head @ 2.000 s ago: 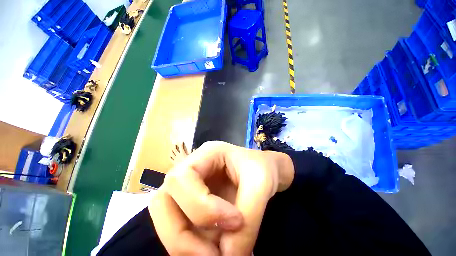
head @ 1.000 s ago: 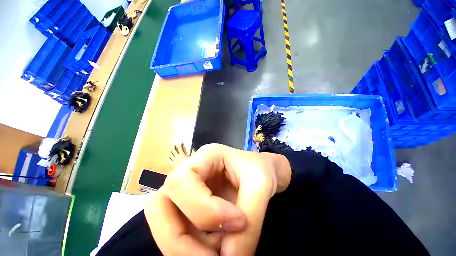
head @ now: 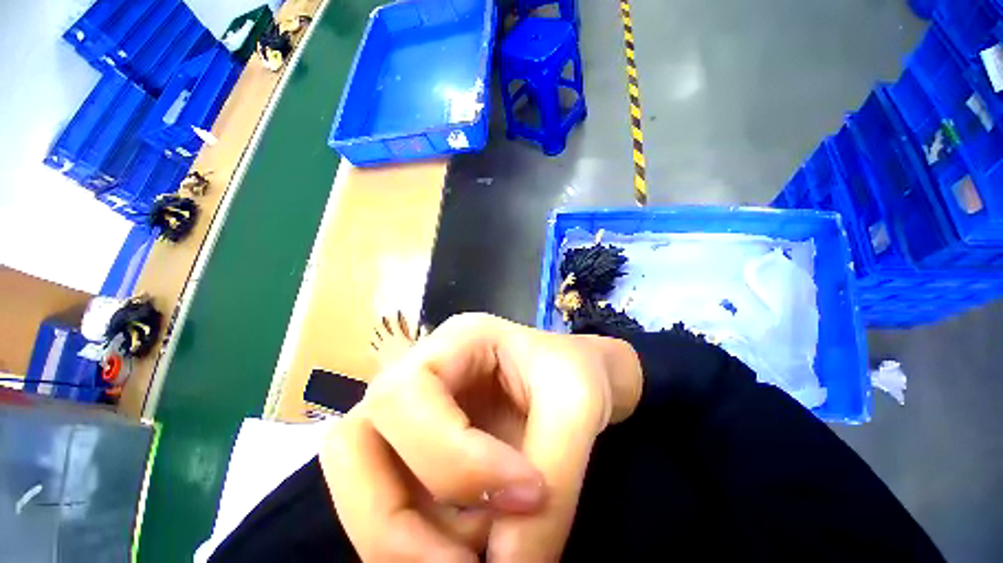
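My right hand (head: 539, 379), bare with a black sleeve, is curled close to the camera at the lower middle. My left hand (head: 379, 489) is pressed against it from below left and is cut off by the bottom edge. The fingertips meet, and whether a small part is pinched between them cannot be told. Thin beige finger-like ends (head: 393, 333) show on the bench just behind my hands; the rest of that item is hidden. Black shaggy figures with beige parts (head: 592, 267) lie at the left side of the lined blue crate (head: 858, 341).
A black phone (head: 333, 389) and white sheets (head: 264, 467) lie on the wooden bench (head: 385, 231). An empty blue crate (head: 412, 88) sits at its far end. Left are the green belt (head: 237, 286), more figures (head: 174, 218) and a grey cabinet (head: 72, 473). Stacked crates (head: 935, 165) stand right; a stool (head: 539, 83) stands ahead.
The view has shifted very slightly. My hands keep almost the same pose, with only a slight movement of the fingers.
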